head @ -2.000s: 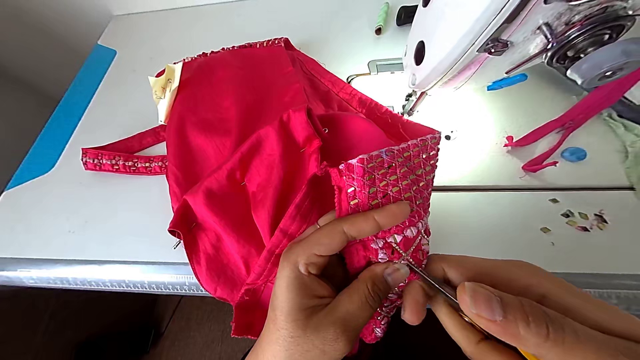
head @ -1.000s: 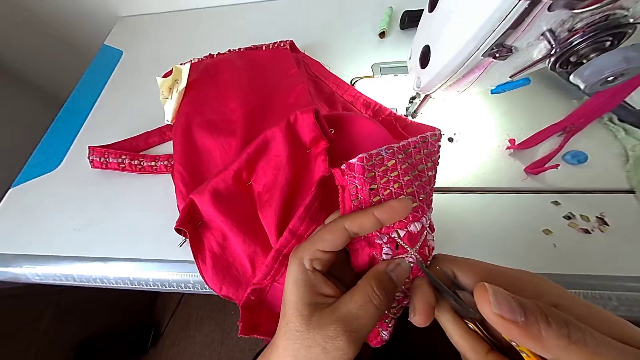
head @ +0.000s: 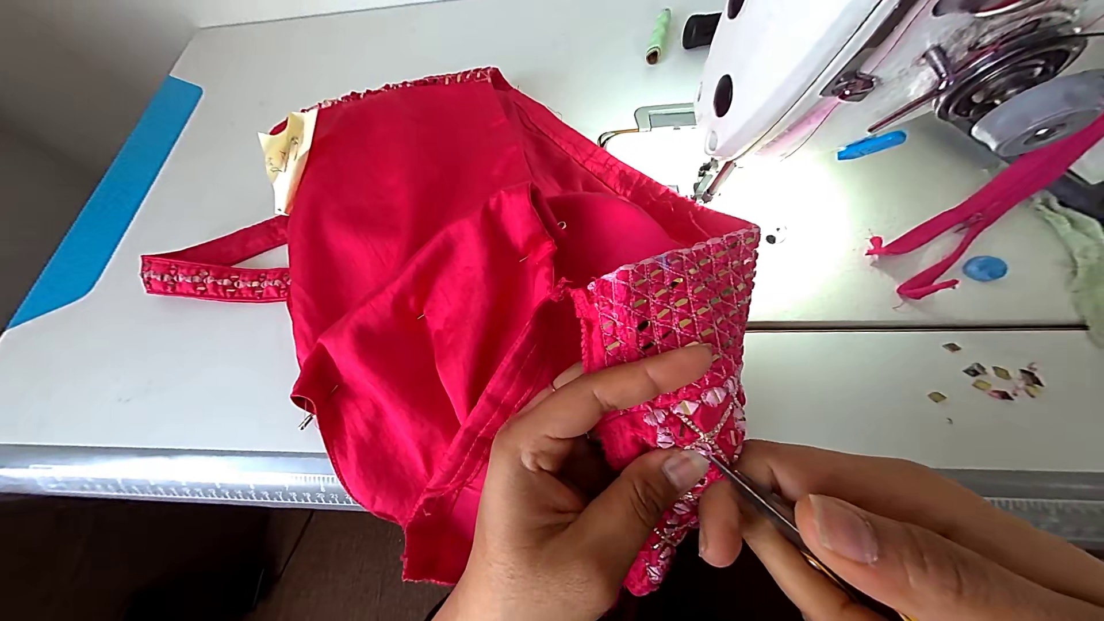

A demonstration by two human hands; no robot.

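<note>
A red garment [head: 405, 233] lies across the sewing table, its plain side up, with several pins in it. My left hand [head: 586, 483] grips its embroidered edge [head: 673, 302], thumb and forefinger on the beaded part. My right hand [head: 871, 526] holds a slim metal tool with a bit of yellow at its lower end, perhaps small scissors [head: 763, 500]; its tip touches the embroidery beside my left thumb. Most of the tool's handle is hidden by my fingers.
A white sewing machine [head: 776, 78] stands at the upper right. Near it are a green thread spool [head: 658, 36], a blue chalk piece [head: 985, 268], red fabric strips [head: 975, 220] and small diamond-shaped pieces [head: 1000, 373]. A metal ruler [head: 216, 487] runs along the table's front edge.
The blades of the tool in my right hand looked parted a second ago and now look together. My left hand has kept its hold on the embroidered edge.
</note>
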